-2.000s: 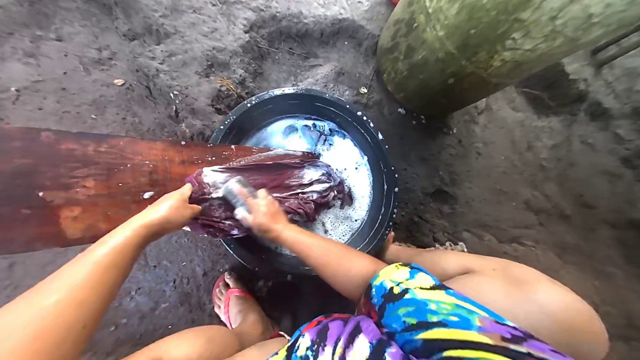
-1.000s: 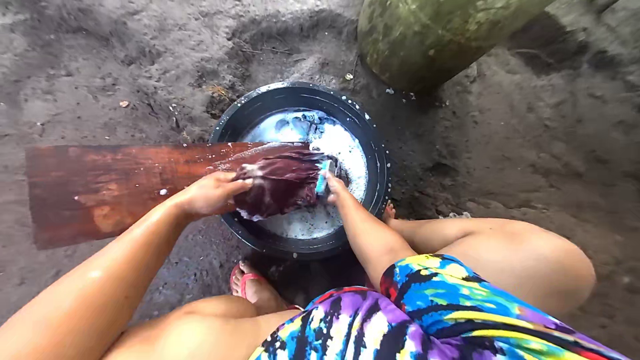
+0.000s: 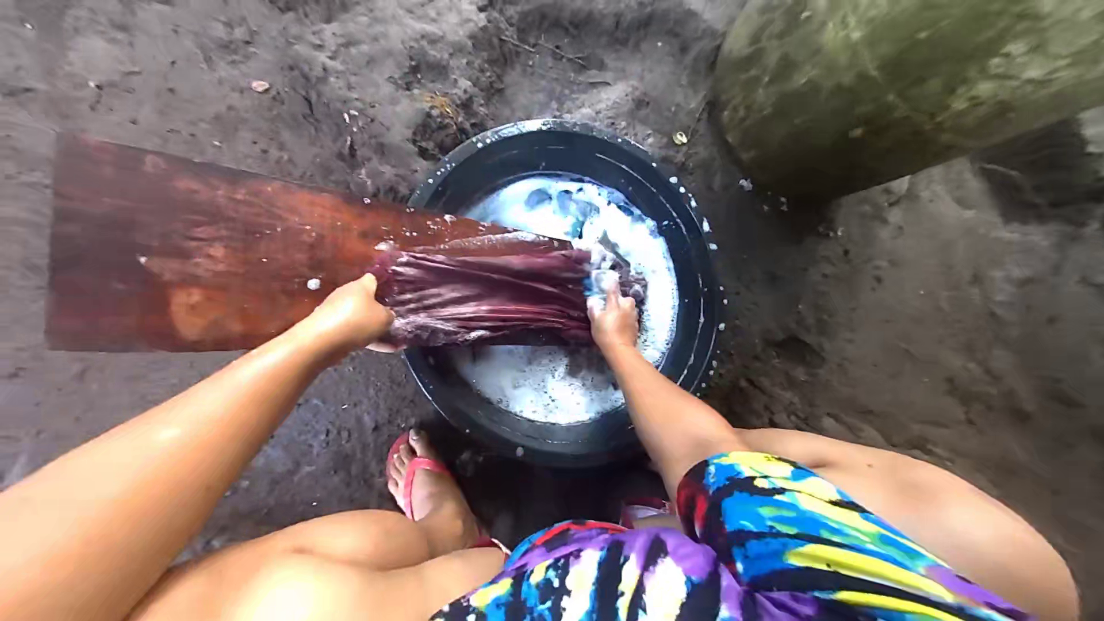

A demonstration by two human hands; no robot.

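Observation:
A wet maroon cloth (image 3: 492, 293) lies stretched along the lower end of a reddish wooden board (image 3: 224, 259), which slopes into a round black basin (image 3: 552, 448). My left hand (image 3: 352, 312) grips the cloth's left end against the board. My right hand (image 3: 614, 317) is at the cloth's right end, over the basin, closed on a foam-covered scrubbing brush (image 3: 601, 283) with a bit of blue showing. White suds and water (image 3: 552, 388) fill the basin, and foam streaks the cloth. The brush's bristles are hidden.
A thick, greenish, mossy post or trunk (image 3: 862, 95) stands at the upper right, beyond the basin. My foot in a pink flip-flop (image 3: 424, 483) is just below the basin. Damp, uneven dark soil (image 3: 906, 328) surrounds everything.
The cloth, bunched one second ago, is now pulled out flatter and longer. My right hand has gone from the middle of the cloth two seconds ago to its right end.

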